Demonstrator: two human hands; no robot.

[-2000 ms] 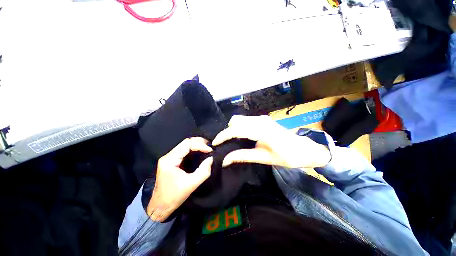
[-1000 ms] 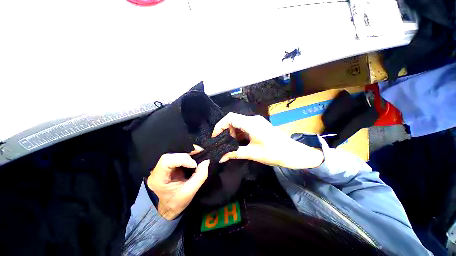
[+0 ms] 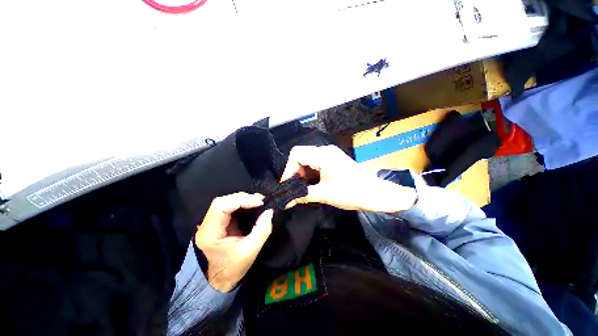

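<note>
A small black ribbed band (image 3: 286,192) is stretched between my two hands above my lap. My left hand (image 3: 233,236) pinches its left end between thumb and fingers. My right hand (image 3: 341,180) holds its right end, with the thumb below and the fingers above. A larger black garment piece (image 3: 213,177) lies behind and below the hands, against the table's front edge. Its upper part is folded open like a tube. Where the band meets the garment piece is hard to tell, black on black.
The white table (image 3: 197,79) spans the top, with a printed ruler (image 3: 85,180) along its front edge. Red scissor handles (image 3: 176,6) are cut off at the top. A cardboard box (image 3: 393,147) with black scrap (image 3: 462,144) stands below right, beside light blue cloth (image 3: 557,128).
Both hands came closer to the lap and opened the ribbed band out flat between them. In the last second the right fingers shifted slightly down over it. The view also shifted a little.
</note>
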